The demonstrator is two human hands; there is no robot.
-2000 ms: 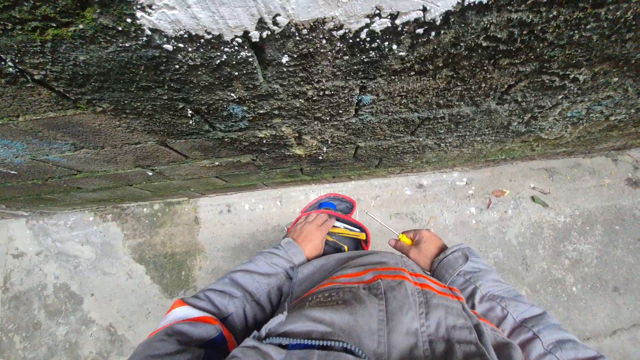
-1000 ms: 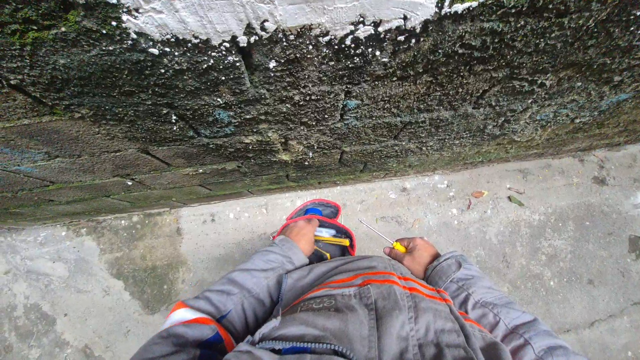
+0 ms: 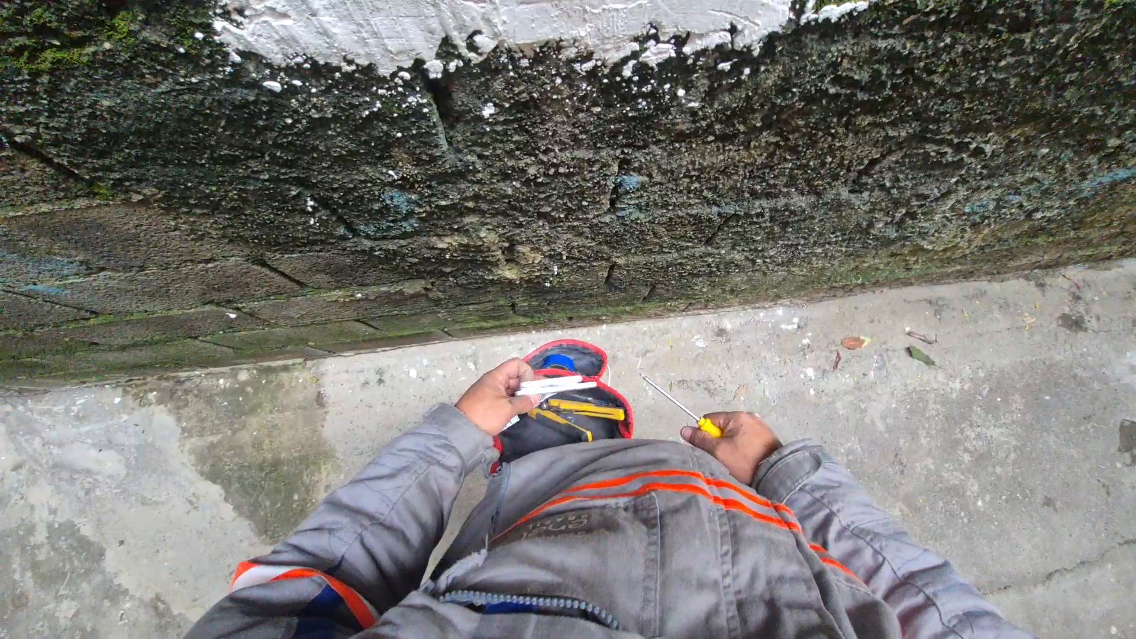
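My left hand (image 3: pixel 498 397) grips a few thin white sticks (image 3: pixel 556 385), whose material I cannot tell, above a dark tool pouch with red trim (image 3: pixel 629 417). Inside the pouch lie yellow-handled tools (image 3: pixel 586 409), perhaps pliers. A blue round item (image 3: pixel 558 362) sits in the pouch's farther pocket. To the right of the pouch, my right hand (image 3: pixel 735 442) is closed around the yellow handle of a screwdriver (image 3: pixel 708 427); its metal shaft points up and to the left, touching nothing.
A rough, mossy block wall (image 3: pixel 532 195) with white paint (image 3: pixel 532 27) higher up rises in front of me. Its foot meets a stained concrete floor (image 3: pixel 976 417). A brown leaf (image 3: pixel 855 343) and a green leaf (image 3: pixel 920 355) lie near the wall at right.
My left hand, earlier at the pouch's opening, now holds the white sticks up over it. The right hand keeps the screwdriver in much the same place.
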